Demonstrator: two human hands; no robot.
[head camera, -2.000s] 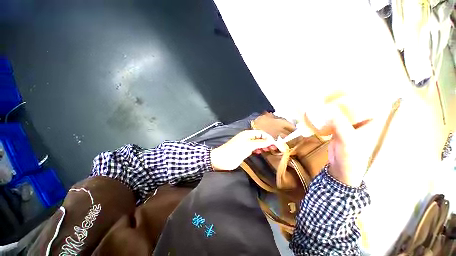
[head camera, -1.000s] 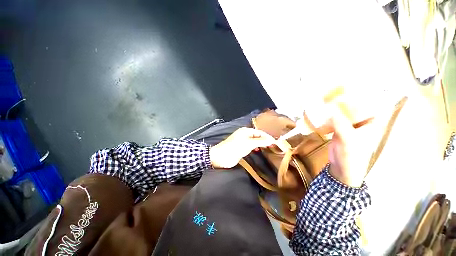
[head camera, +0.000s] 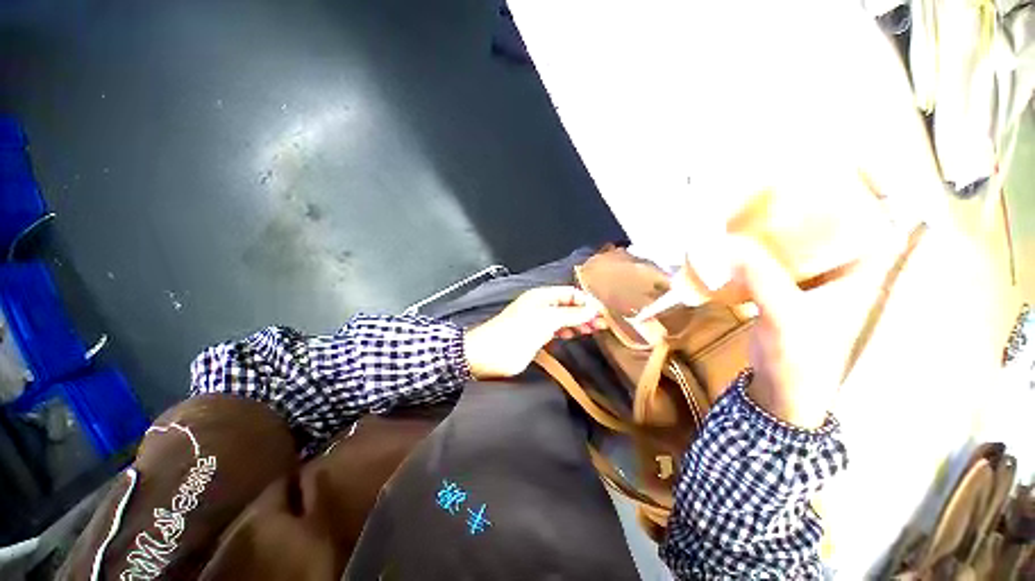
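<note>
A tan-brown handbag (head camera: 636, 380) lies on my dark-aproned lap against the table edge, its narrow handles looped over it and a small shiny piece on its front. My left hand (head camera: 531, 329) pinches a small pale tip at the bag's end corner between thumb and fingers. My right hand (head camera: 781, 329) is washed out by glare. It holds a glue bottle (head camera: 709, 272), whose pale pointed spout reaches down-left to the corner, close to my left fingertips. Whether the spout touches the bag cannot be told.
The white table (head camera: 726, 102) is overexposed, with faint brown bag parts beyond my right hand. Piled brown bags (head camera: 965, 511) are at the lower right, grey pieces (head camera: 965, 102) at the upper right. Blue bins (head camera: 40, 329) stand on the dark floor (head camera: 295, 170) at left.
My left hand has drawn slightly left, opening a small gap from the spout. My right hand with the bottle has barely moved. More brown shows behind it on the table.
</note>
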